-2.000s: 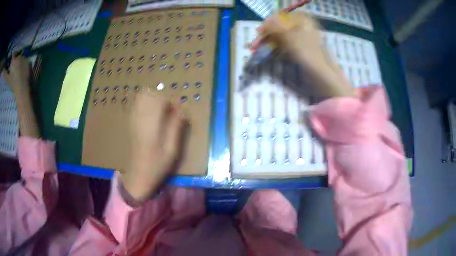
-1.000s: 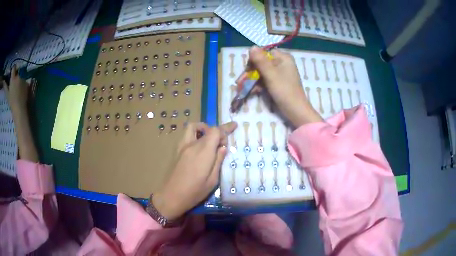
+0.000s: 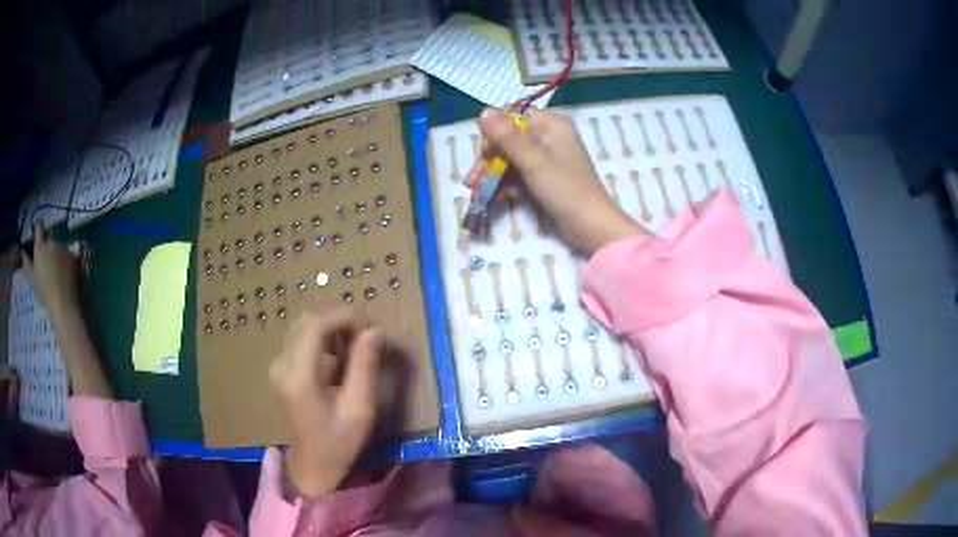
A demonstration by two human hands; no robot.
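Observation:
My right hand [image 3: 541,157] holds the yellow-handled pliers-like tool [image 3: 490,187] over the left side of the white slotted tray [image 3: 672,250]. Its jaws point down near the tray's left edge, just above a small round metal component [image 3: 477,262]. Several more such components sit in the tray's lower slots. My left hand [image 3: 328,393], slightly blurred, is over the lower part of the brown holding board [image 3: 242,393], which carries rows of small dark round components. Its fingers are curled; whether they hold a component is hidden.
A red cable [image 3: 567,58] runs back from the tool. A yellow card [image 3: 162,309] lies left of the board. Stacked trays [image 3: 315,52], a printed sheet [image 3: 478,63] and another tray [image 3: 630,37] lie behind. A coworker's hand [image 3: 53,273] is at far left.
My left hand has moved left from the white tray to the brown board. A component now shows in a slot near the jaws. The view has shifted slightly.

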